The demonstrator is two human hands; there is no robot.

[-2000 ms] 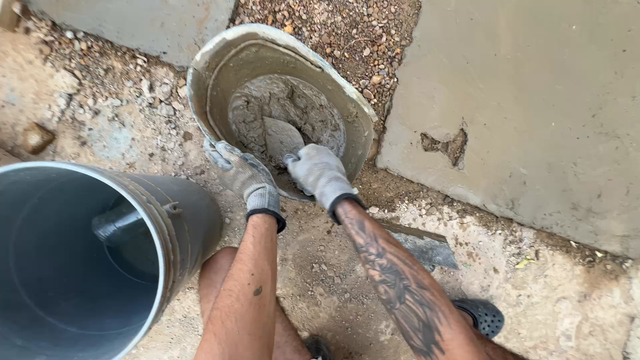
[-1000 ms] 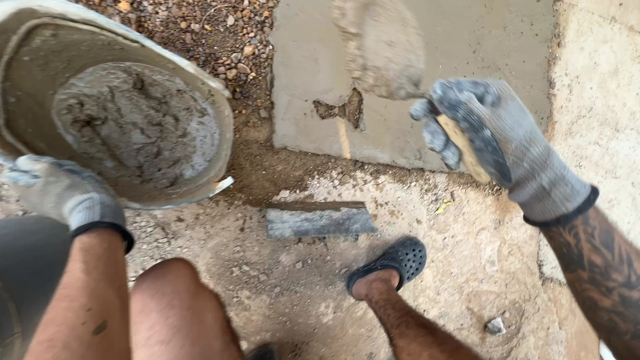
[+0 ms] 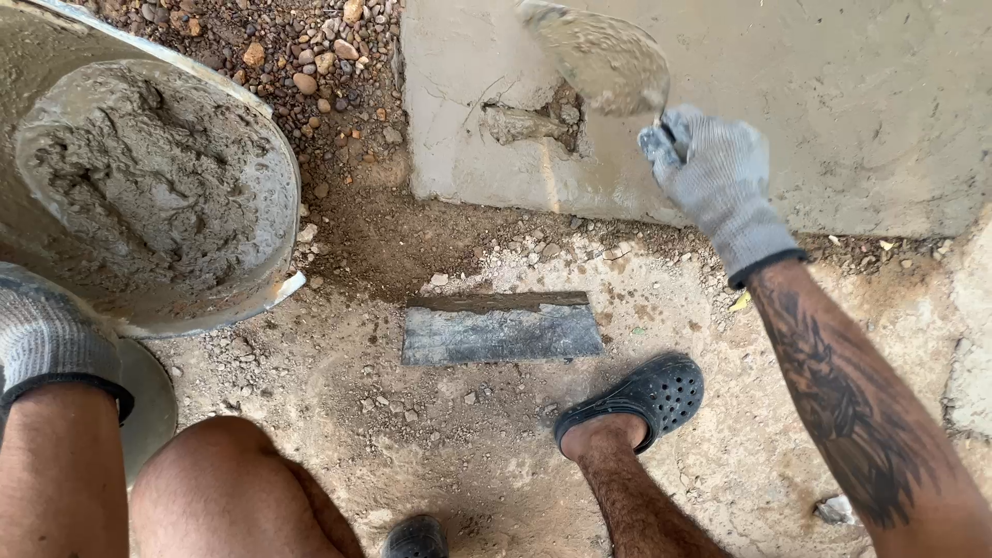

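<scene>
My right hand point(image 3: 717, 170), in a grey knit glove, grips a mason's trowel point(image 3: 608, 62) by its handle. The blade is coated in wet mortar, slightly blurred, and lies over the upper right side of a ragged hole point(image 3: 570, 116) in the smooth cement slab point(image 3: 821, 116). At the left edge my gloved left hand point(image 3: 54, 333) is at the near rim of a cut-down plastic tub point(image 3: 283, 186); its fingers are mostly hidden. Wet grey mortar point(image 3: 155, 178) fills the tub's bottom.
A flat rectangular plate point(image 3: 502, 332), smeared with mortar along its far edge, lies on the rough ground. My foot in a dark clog point(image 3: 666, 399) stands just right of it. Loose gravel point(image 3: 333, 62) lies between tub and slab. Part of a grey bucket point(image 3: 147, 403) shows under my left wrist.
The trowel has gone from inside the tub to over the slab beside the hole, with my right hand still on it. My left hand stays by the tub. The view has shifted right.
</scene>
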